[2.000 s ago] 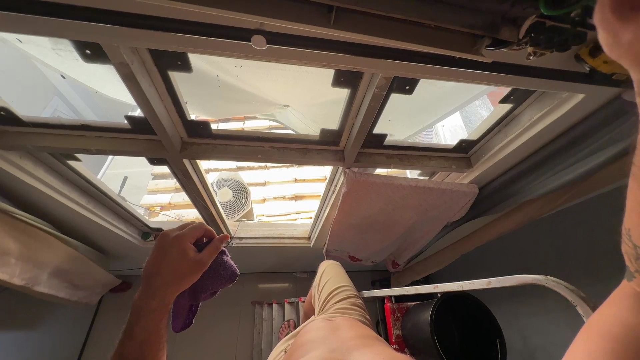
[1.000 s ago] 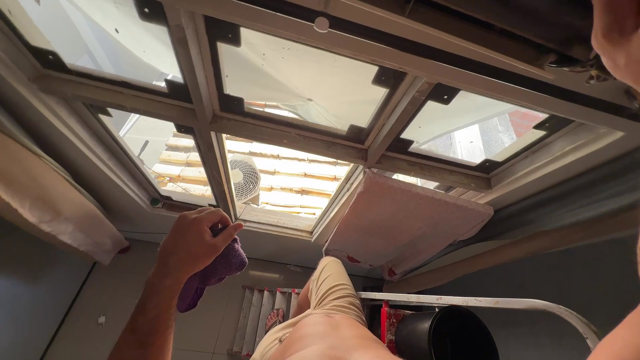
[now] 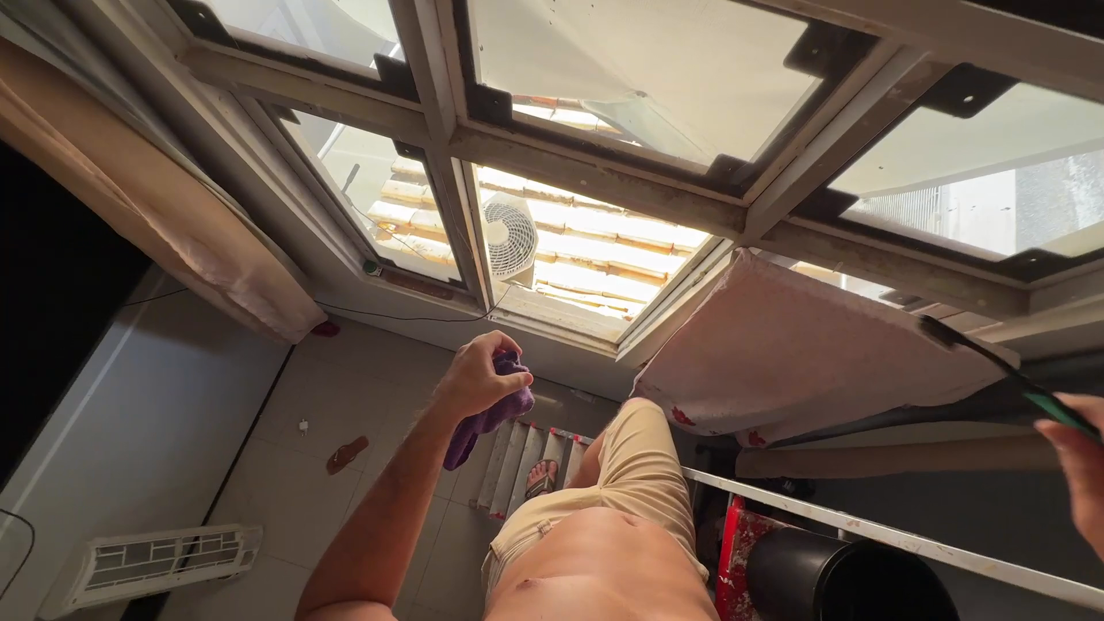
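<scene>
In the head view, my left hand point(image 3: 485, 379) grips a bunched purple cloth point(image 3: 490, 419), held in front of the lower part of the window frame point(image 3: 595, 177). At the right edge my right hand point(image 3: 1078, 470), partly cut off, holds a slim tool with a green and black handle point(image 3: 1056, 412). The tool's dark head lies over the corner of a pale, stained cloth point(image 3: 811, 345) that hangs from the window frame; whether they touch cannot be told.
I stand on a ladder point(image 3: 526, 466) with a metal rail point(image 3: 888, 528). A black bucket point(image 3: 845, 573) is beside the rail. Curtains point(image 3: 172, 198) hang at left. On the floor lie a flip-flop point(image 3: 347, 455) and an air conditioner's unit or cover point(image 3: 164, 565). Outside are roof tiles and a fan unit point(image 3: 509, 237).
My right hand has come down from the upper right, and the green-handled tool now shows in it. My left hand still holds the purple cloth. The view has swung.
</scene>
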